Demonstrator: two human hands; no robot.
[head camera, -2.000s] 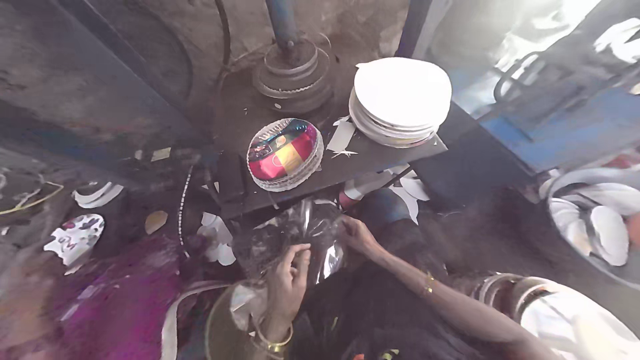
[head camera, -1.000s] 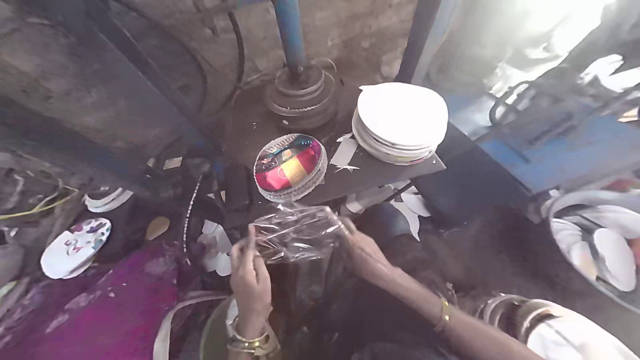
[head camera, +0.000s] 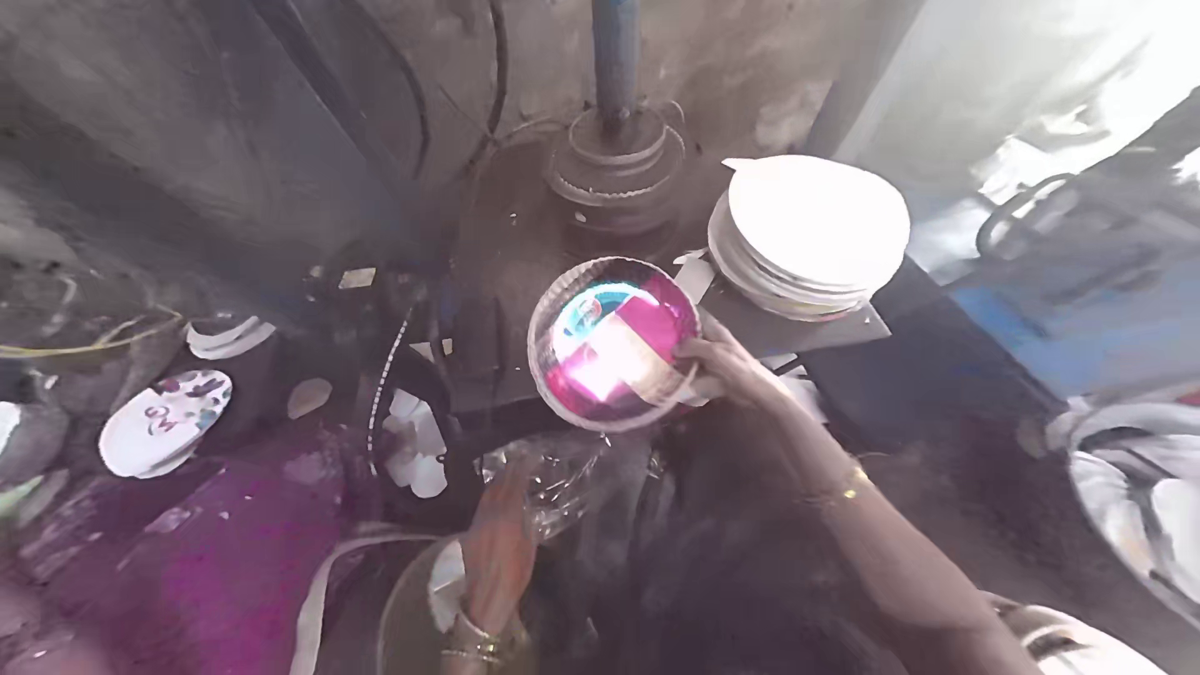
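My right hand (head camera: 727, 366) grips the right rim of a stack of shiny paper plates (head camera: 614, 347), coloured pink, gold and blue with fluted edges. The plates are tilted, their glossy faces catching the light. Lower and to the left, my left hand (head camera: 502, 539) holds a clear plastic bag (head camera: 562, 483), which lies below the plates. Its fingertips are blurred against the plastic. Right of the plates, a stack of white discs (head camera: 820, 225) rests on the dark table.
Behind the plates stands a blue press column with a round metal die (head camera: 616, 159) at its foot. Printed white plates (head camera: 167, 422) and paper scraps (head camera: 415, 442) lie at left. A large basin of white pieces (head camera: 1139, 497) is at the right edge, and purple cloth (head camera: 234, 562) at lower left.
My right hand has let go of the plastic bag and taken hold of the shiny plates, which sat on the table before. My left hand has kept the bag and moved lower.
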